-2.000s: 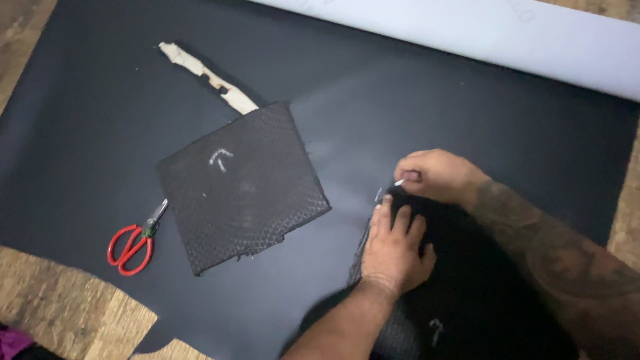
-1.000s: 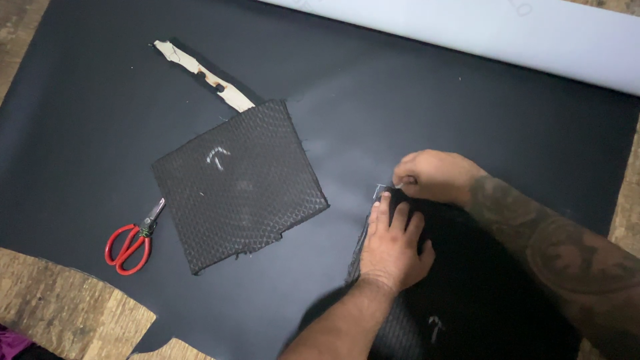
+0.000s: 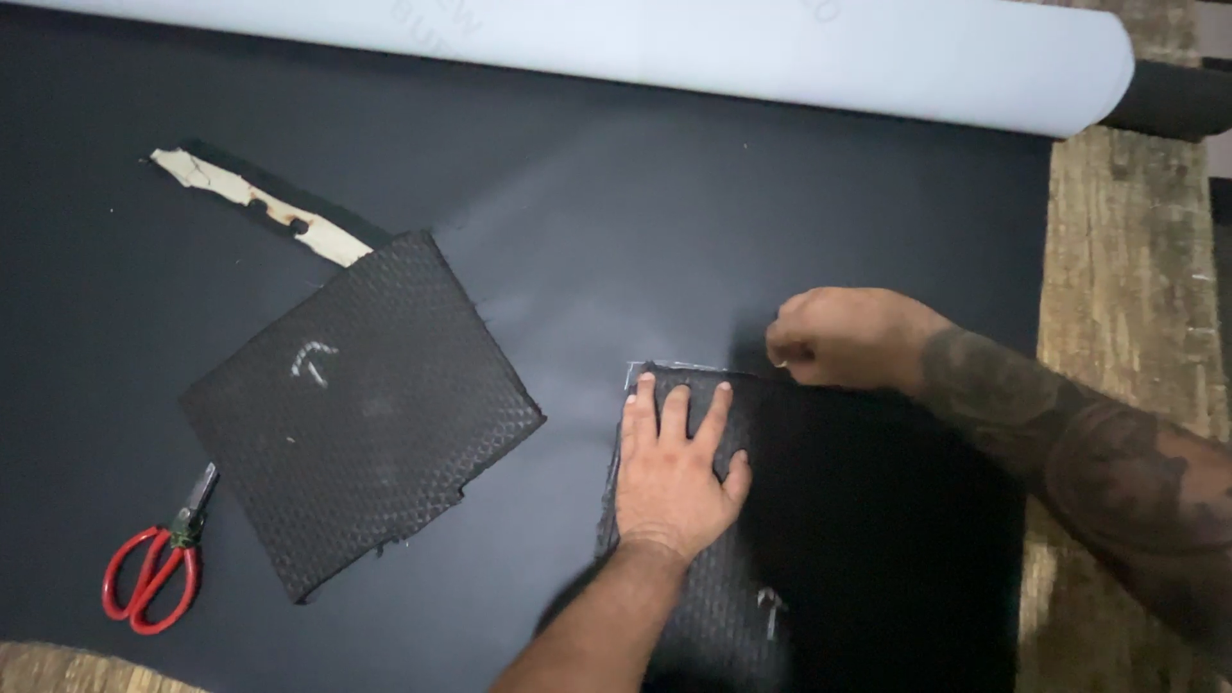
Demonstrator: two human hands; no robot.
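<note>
My left hand lies flat, fingers spread, on a black textured fabric panel that bears a pale arrow mark. Beneath the panel is a large black sheet. A thin white line runs along the panel's top edge and turns at its left corner. At the right end of that line, my right hand has its fingers curled together; a small pale tip shows below them, and most of what they hold is hidden. The panel's right part is in deep shadow.
Left of my hands lies another black textured panel with an arrow mark. Red-handled scissors and a pale, notched strip reach partly under it. A white roll spans the back. Wooden planks show at the right.
My right hand has moved right along the panel's top edge, away from the corner. A white line now shows along that edge. My left hand stays on the panel. The view has shifted.
</note>
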